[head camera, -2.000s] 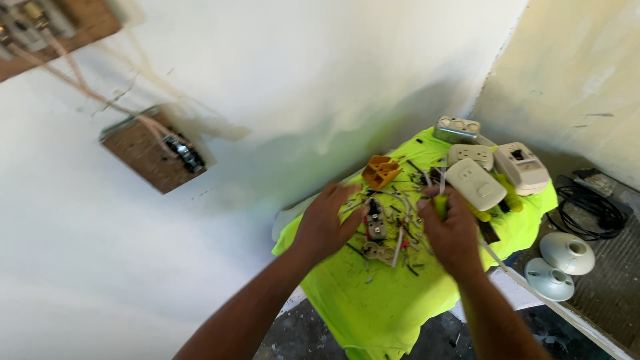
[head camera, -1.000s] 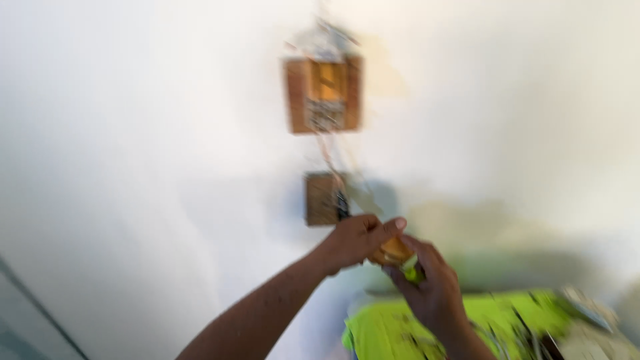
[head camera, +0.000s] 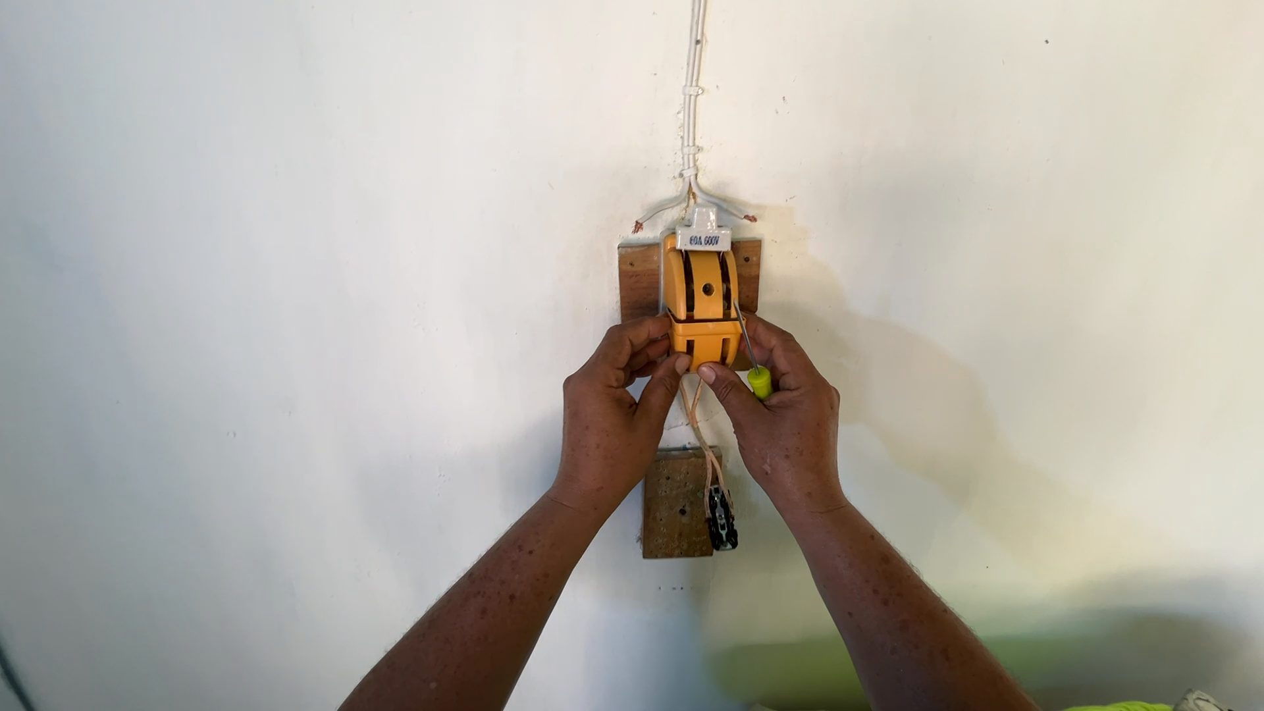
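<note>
On the upper wooden board (head camera: 641, 281) sits a knife switch (head camera: 707, 281) with a yellow-orange plastic cover and a white handle at its top. My left hand (head camera: 620, 405) grips the left side of the lower cover piece (head camera: 705, 343), thumb at its bottom edge. From the right, my right hand (head camera: 785, 425) holds the same piece and also keeps a screwdriver with a yellow-green handle (head camera: 759, 382) between its fingers, shaft pointing up beside the cover. Two white cables (head camera: 693, 118) come down the wall to bare copper ends on either side of the switch top.
Below, a smaller wooden board (head camera: 674, 504) is fixed to the white wall, with a black electrical device (head camera: 722, 518) hanging on thin wires (head camera: 697, 420) at its right edge. Bright yellow-green cloth (head camera: 1121, 707) shows at the bottom right.
Both hands have moved from over the cloth-covered surface up to the switch on the wall. The orange cover piece, held between the hands a second ago, is now against the switch. The view has swung to the wall.
</note>
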